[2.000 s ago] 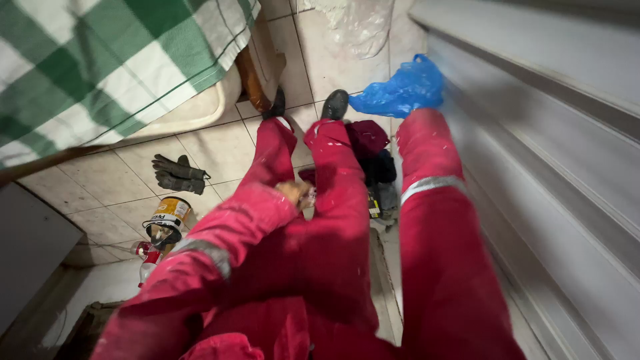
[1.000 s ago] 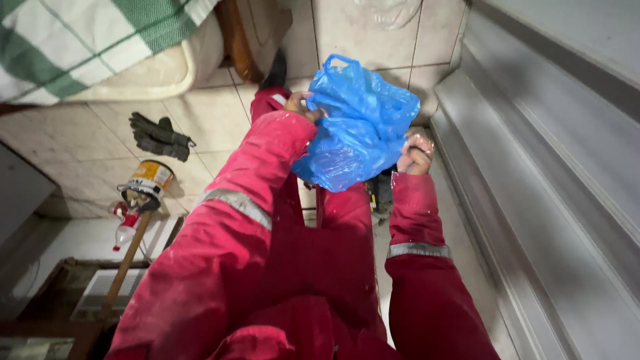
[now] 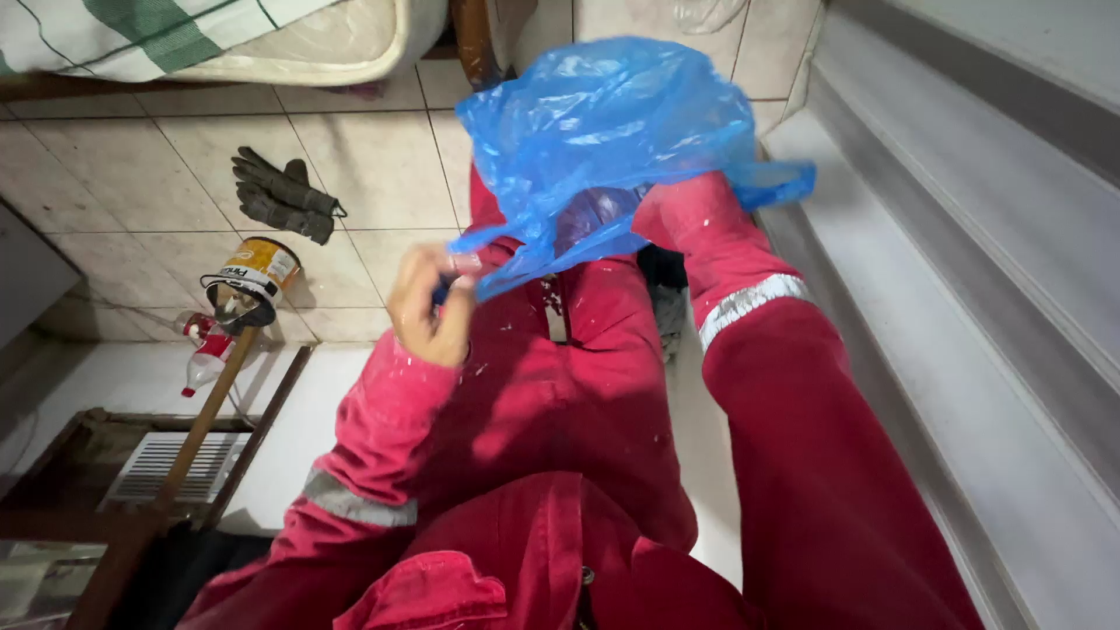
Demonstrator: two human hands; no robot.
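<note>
A blue plastic bag [image 3: 612, 114] is spread above my legs, its mouth facing me. My left hand [image 3: 433, 302] grips the bag's rim or handle at its left end, fingers curled round the thin plastic. The right sleeve reaches into or behind the bag's opening, so my right hand is hidden by the plastic and cuff. Something purple-blue shows through the mouth of the bag; what it is cannot be told. Red coveralls [image 3: 542, 420] with grey reflective bands and pale specks cover my arms and legs.
Dark gloves [image 3: 284, 194] lie on the floor tiles. Left of me are a paint bucket [image 3: 262, 262] with a wooden pole [image 3: 206, 416] by it and a plastic bottle [image 3: 208, 359]. A mattress [image 3: 306, 52] is at upper left, grey panels [image 3: 945, 262] along the right, clear plastic [image 3: 707, 10] at the top.
The blue bag lay on the floor two seconds ago, then was held between both hands. Now it is spread wider, and my right hand has gone out of sight at the bag.
</note>
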